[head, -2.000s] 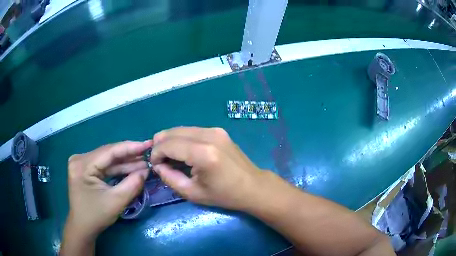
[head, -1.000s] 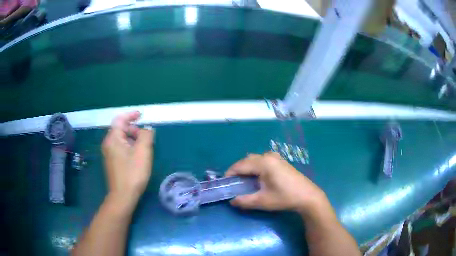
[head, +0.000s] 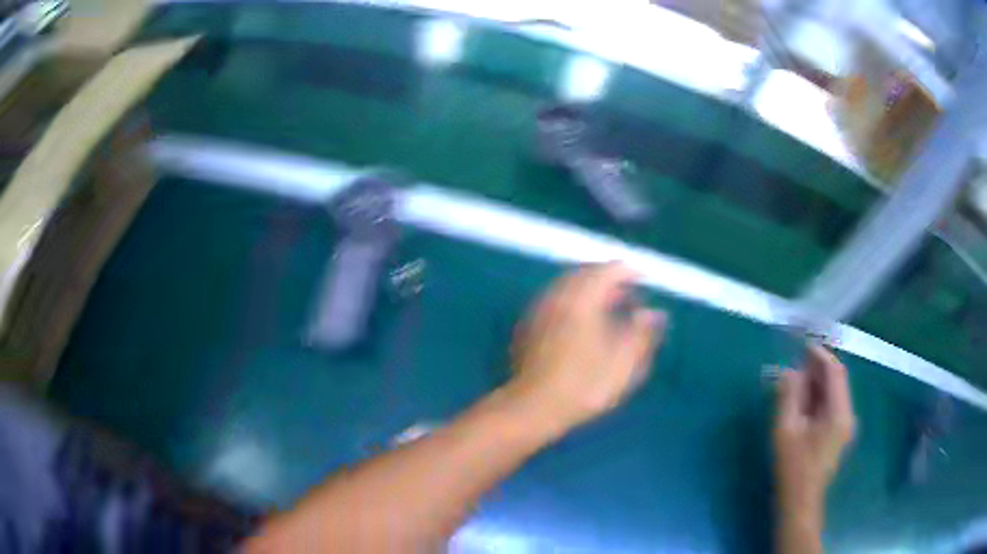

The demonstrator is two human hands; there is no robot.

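The picture is blurred. My left hand [head: 584,346] is at the centre, over the green surface just below the white rail, thumb and fingers curled; whether it holds something small is unclear. My right hand [head: 812,417] is further right near the post base, fingers upward. A small pale piece [head: 771,373], possibly circuit board, shows beside its fingertips; its grip is unclear. A grey housing [head: 590,162] lies tilted beyond the rail. Another housing [head: 352,260] lies left of my left hand, its round head overlapping the rail, with a small board [head: 408,277] beside its handle.
The white rail [head: 498,229] crosses diagonally to the base of the grey post [head: 898,233] at right. A cardboard carton [head: 92,249] stands at the left edge. A blurred housing [head: 929,438] lies far right. A small pale item [head: 413,433] lies beside my left forearm.
The view has swung left. My right hand has let go of the housing and is near the post base. A housing now lies beyond the rail. My left hand remains near the rail.
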